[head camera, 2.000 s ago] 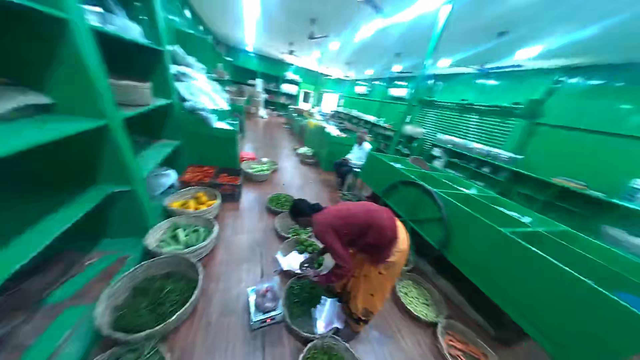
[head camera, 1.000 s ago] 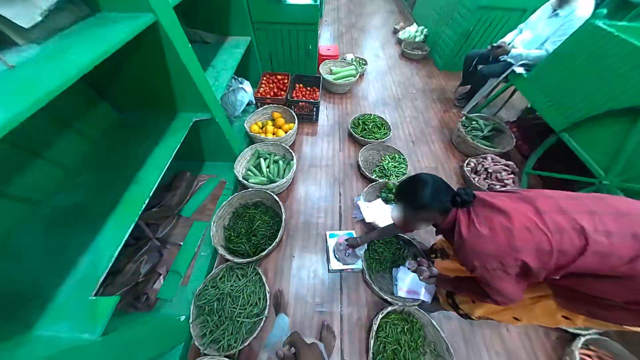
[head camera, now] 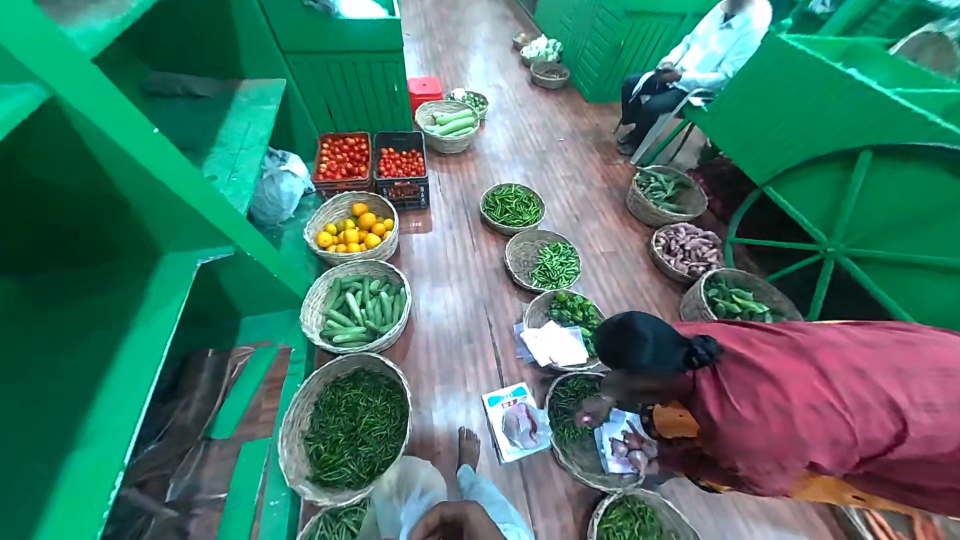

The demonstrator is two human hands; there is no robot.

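At the bottom edge, a bare hand of mine (head camera: 457, 521) is partly cut off; whether left or right, and its grip, cannot be told. A pale translucent sheet, perhaps a plastic bag (head camera: 409, 491), lies against it, over part of a basket of long green beans (head camera: 341, 521). My bare foot (head camera: 469, 448) stands on the floor. Ahead, a bagged item (head camera: 523, 426) rests on a weighing scale (head camera: 499, 401). Right of it a bent-over person (head camera: 810, 405) reaches one hand over a basket of green chillies (head camera: 574, 405); the other is by onions (head camera: 631, 448) on paper.
Left stand baskets of green chillies (head camera: 356, 427), cucumbers (head camera: 364, 309) and yellow-orange fruit (head camera: 360, 225), with tomato crates (head camera: 343, 159) behind. More baskets (head camera: 512, 206) line the middle and right. Green shelving (head camera: 187, 180) flanks the left. A seated person (head camera: 697, 60) and spoked wheel (head camera: 829, 251) are right.
The bent-over person's hand has left the bagged item on the scale and is over the chilli basket. The pale sheet beside my hand has come into view. The view has tilted down since the oldest frame.
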